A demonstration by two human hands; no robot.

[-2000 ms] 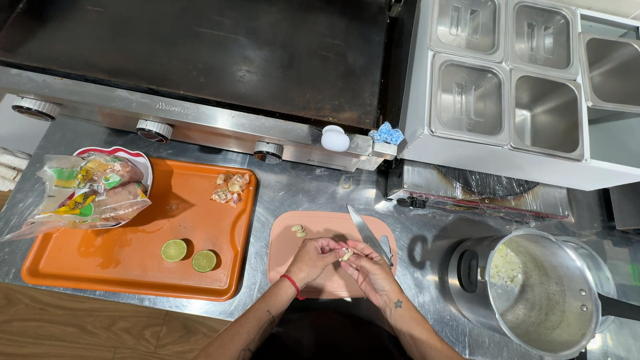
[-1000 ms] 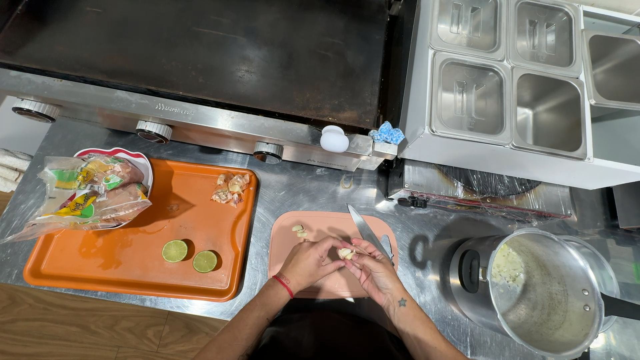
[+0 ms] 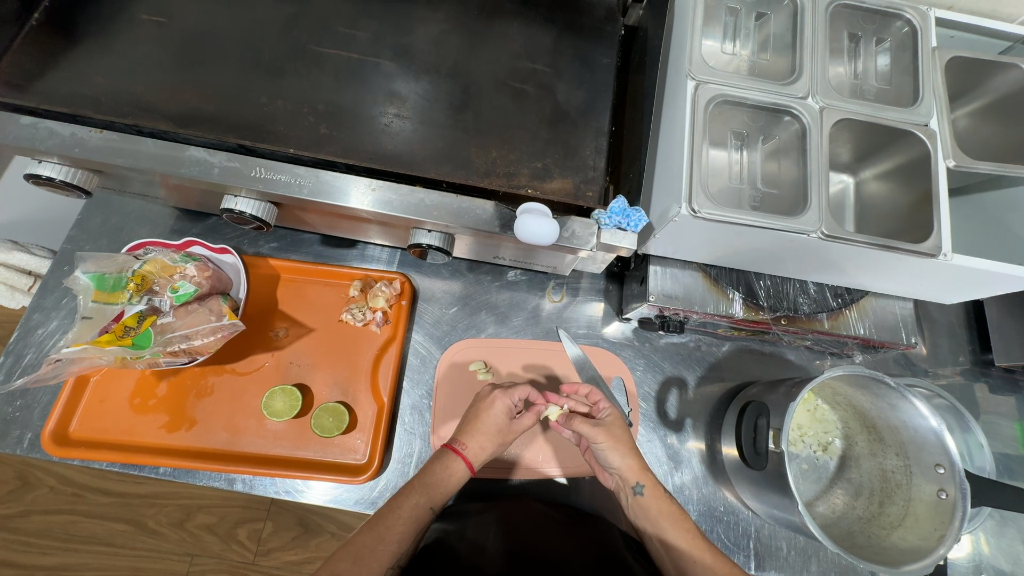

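A garlic clove (image 3: 554,412) is pinched between the fingertips of my left hand (image 3: 498,416) and my right hand (image 3: 594,428), over the pink cutting board (image 3: 456,376). Both hands touch the clove; some of its skin seems to hang from it. Peeled garlic cloves (image 3: 481,370) lie on the board, just above my left hand. A knife (image 3: 582,358) rests across the board's upper right part, its blade tip past the edge and its handle partly hidden by my right hand. Garlic skins (image 3: 371,305) are piled on the orange tray (image 3: 200,456), where two lime halves (image 3: 282,402) also lie.
Bagged meat (image 3: 176,308) sits in a bowl on the tray's left. A metal pot (image 3: 872,472) with chopped pale pieces stands at right. Behind are the griddle (image 3: 360,88) with its knobs, a wrapped burner (image 3: 776,300) and steel food pans (image 3: 880,176). The counter (image 3: 496,304) is metal.
My fingers have shifted slightly around the garlic clove, which stays between both hands. The cutting board, knife, tray and pot have not moved.
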